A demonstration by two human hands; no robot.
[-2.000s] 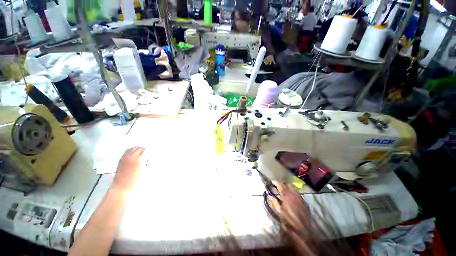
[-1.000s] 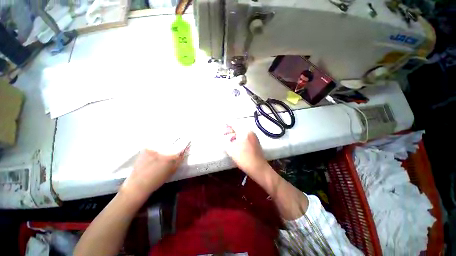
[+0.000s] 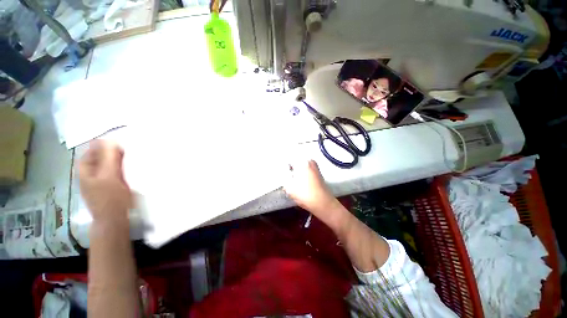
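A white fabric piece [image 3: 186, 205] lies across the table front, partly lost in glare, with its near left corner over the edge. My left hand [image 3: 104, 171] is blurred, with fingers curled, at the fabric's left side. My right hand [image 3: 306, 183] is low at the fabric's right end; its fingertips fade into the glare. Whether either hand grips the fabric is unclear. Black-handled scissors [image 3: 344, 141] lie on the table beyond my right hand, their tip towards the needle area [image 3: 289, 84]. Another white piece [image 3: 93, 115] lies at the left.
The JACK sewing machine [image 3: 398, 37] stands behind. A phone [image 3: 379, 92] and yellow scrap [image 3: 368, 115] lie against its bed. A lime-green tag [image 3: 221, 46] is left of the needle. A red basket [image 3: 449, 239] with white pieces is right of my lap; another red basket [image 3: 146, 298] is left.
The view has tilted from the workshop down to the table. My right hand has let go of the scissors. In the last second my left hand moved left and the fabric appears spread wider.
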